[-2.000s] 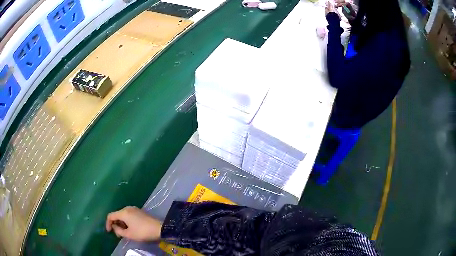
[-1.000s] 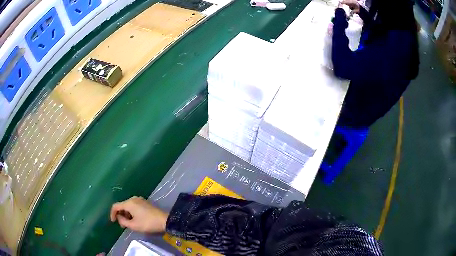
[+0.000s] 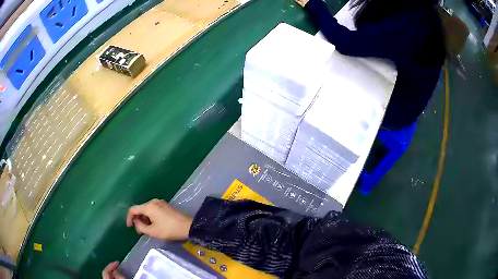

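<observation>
My right hand (image 3: 158, 219) reaches in from the right in a dark sleeve, over the bench edge beside the green belt. Its fingers are loosely curled, with a gap at the thumb and nothing visible in them. My left hand (image 3: 112, 271) is mostly cut off by the bottom edge; only fingertips show, left of a white tray. The white tray (image 3: 169, 265) lies on the grey-and-yellow printed bench cover (image 3: 210, 166), cut off by the bottom edge; its visible part looks all white. Tall white tray stacks (image 3: 273, 103) stand at the bench's far end.
The green belt (image 3: 136, 147) runs beside the bench with small scraps on it. Across it, a dark and gold box (image 3: 122, 60) and a clear multi-cavity tray (image 3: 52, 141) lie on a wooden shelf. A person in dark clothes (image 3: 404, 49) sits beyond the stacks on a blue stool.
The view has shifted, and more of the white tray and my left fingertips now show at the bottom. The other person's arm now reaches over the belt, and the pink piece there is out of sight.
</observation>
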